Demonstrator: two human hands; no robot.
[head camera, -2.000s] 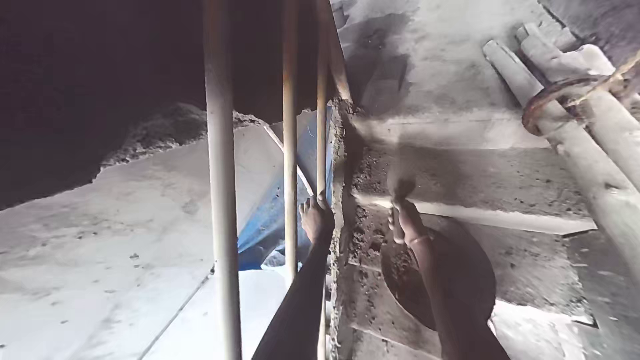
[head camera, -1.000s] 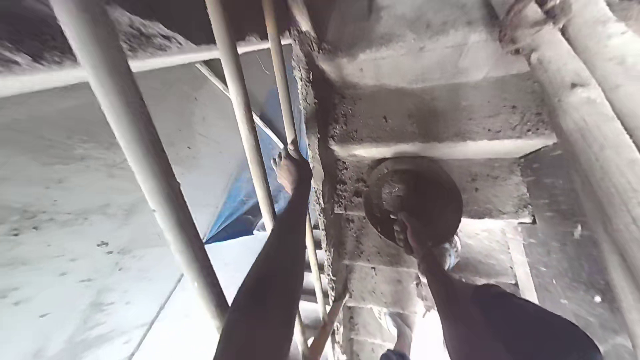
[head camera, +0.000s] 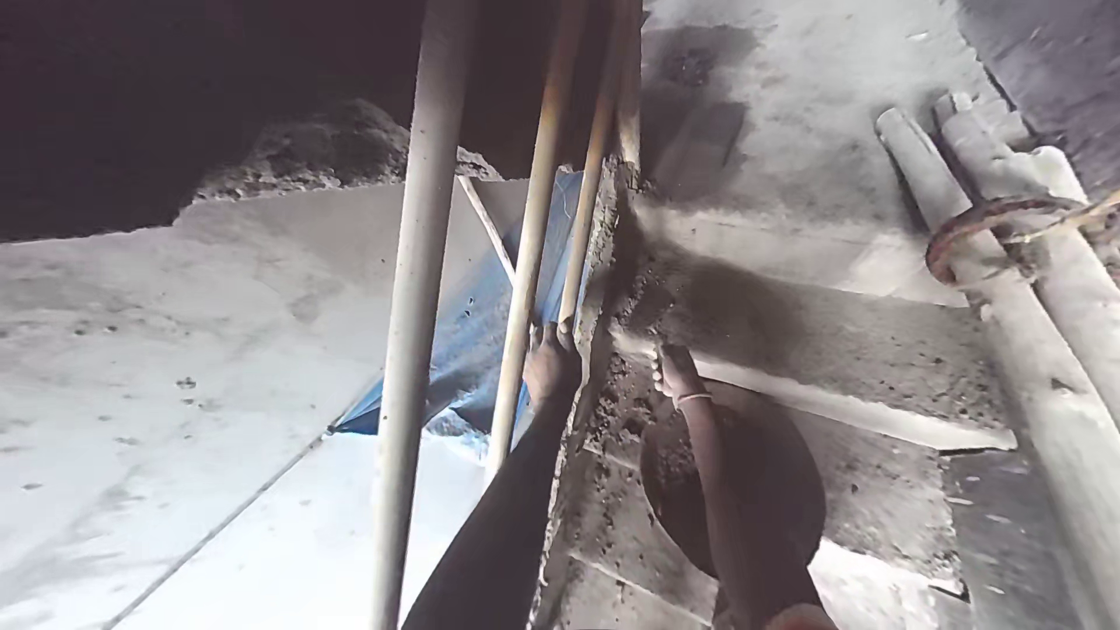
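My left hand (head camera: 553, 366) is closed round the lower part of a thin railing pole (head camera: 584, 219), beside the rough edge of a concrete stair. To the right, my right hand (head camera: 679, 372), with a band at the wrist, is curled over the front edge of a step (head camera: 840, 407). It seems to grip a small hand tool, whose blade is blurred and cannot be made out. Under my right forearm a dark round pan (head camera: 783, 472) rests on the steps, with dark crumbly material (head camera: 678, 455) at its left side. Loose mortar (head camera: 617, 407) lies along the stair edge.
Thicker and thinner upright poles (head camera: 411, 332) stand left of the stair. Beyond them are a blue sheet (head camera: 477, 324) and a pale slab (head camera: 219, 350) at a dark opening. Several pale poles (head camera: 1032, 350), bound by a ring-like tie (head camera: 954, 236), lean at the right.
One second ago my right hand was over the pan; it is now forward of it, at the step edge. My left hand stays at the railing. The view has swung between frames.
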